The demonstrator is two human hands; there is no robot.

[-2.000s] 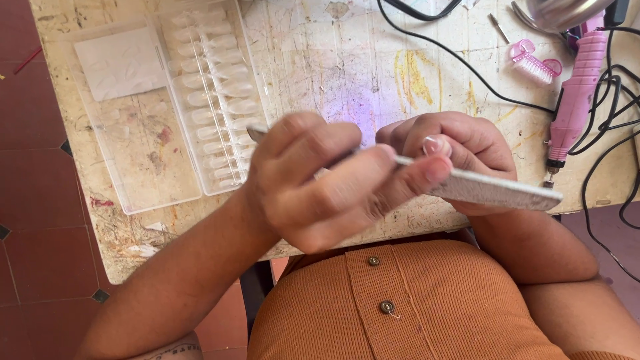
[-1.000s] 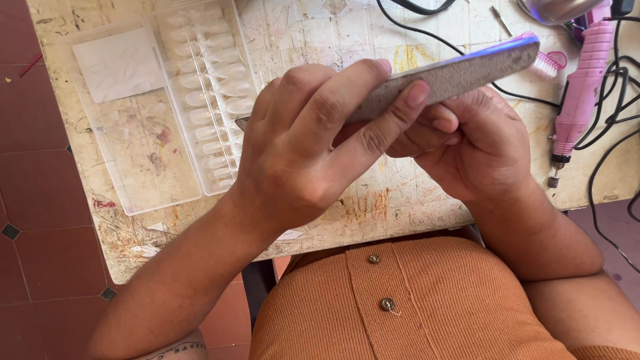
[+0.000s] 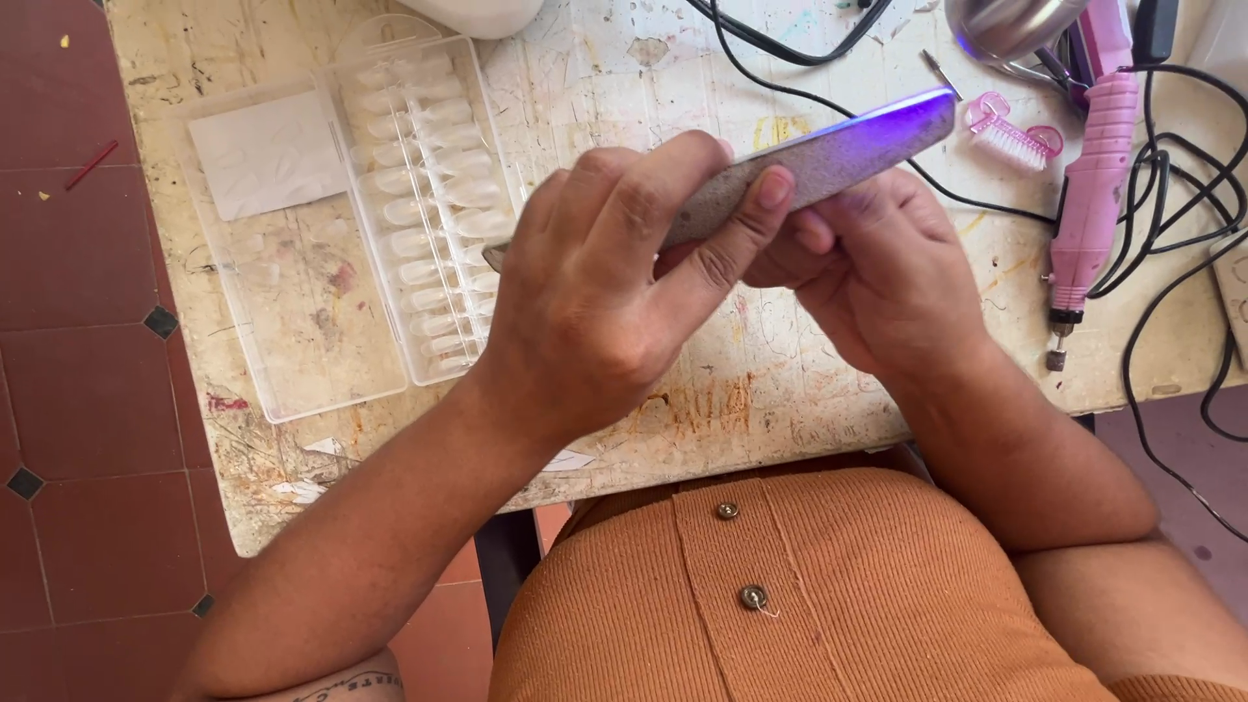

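Observation:
My left hand grips a grey nail file between thumb and fingers. The file slants up to the right, and violet light falls on its far end. My right hand is curled just below and behind the file, its fingertips partly covered by the file and my left thumb; whether it pinches something small cannot be seen. To the left of my hands lies an open clear plastic case of nail tips, its lid holding a white paper piece.
A pink electric nail drill lies at the right among black cables. Near it are a pink nail brush, a small metal drill bit and a silver lamp head. The worn table's edge runs before my body.
Two seconds ago the file pointed down to the right; it now slants up to the right. My right hand has turned, and its fingertips are more hidden. Since one second ago little has changed.

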